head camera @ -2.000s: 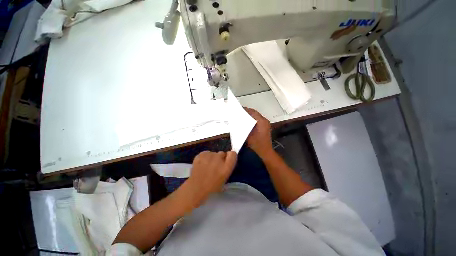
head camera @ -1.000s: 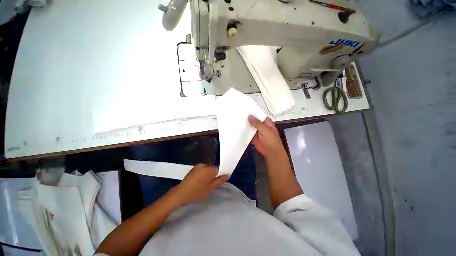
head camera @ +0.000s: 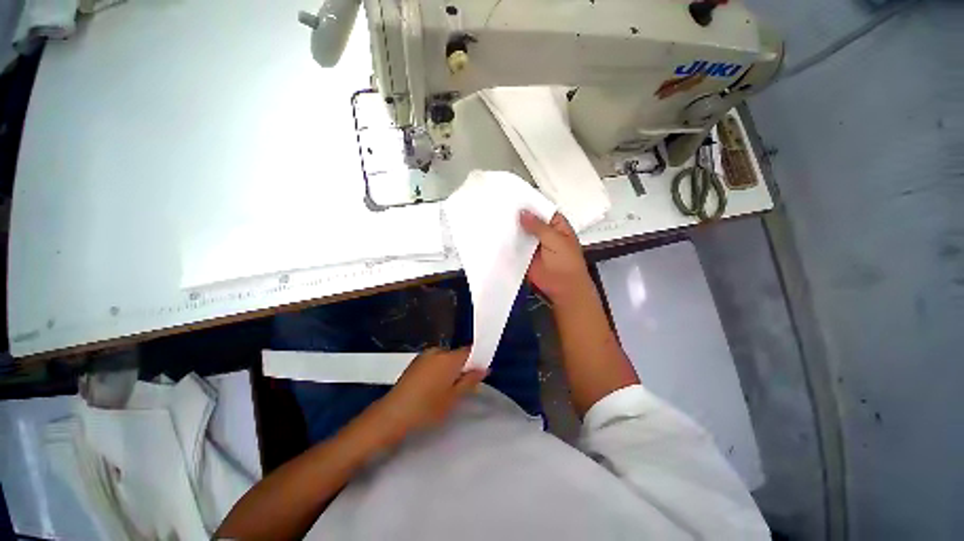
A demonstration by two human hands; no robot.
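A white cut piece (head camera: 495, 238) lies partly on the table's front edge, below and right of the needle area, and tapers down over my lap. My right hand (head camera: 557, 254) is shut on its right edge, thumb on top. My left hand (head camera: 436, 383) is shut on its narrow lower end. A narrow white fabric strip (head camera: 333, 367) extends left from my left hand over my lap. The presser foot and needle (head camera: 423, 153) are small and blurred; the cloth's top end lies just right of and below them.
The JUKI machine (head camera: 624, 63) spans the back. Folded white stacked pieces (head camera: 550, 148) lie under its arm. Green-handled scissors (head camera: 699, 192) and a narrow brown tray (head camera: 738, 154) are at the table's right end. A cut-piece pile (head camera: 148, 454) lies lower left.
The piece has moved away from the needle and lies flatter and wider in view. My left hand has moved down toward my body. The camera view has shifted slightly.
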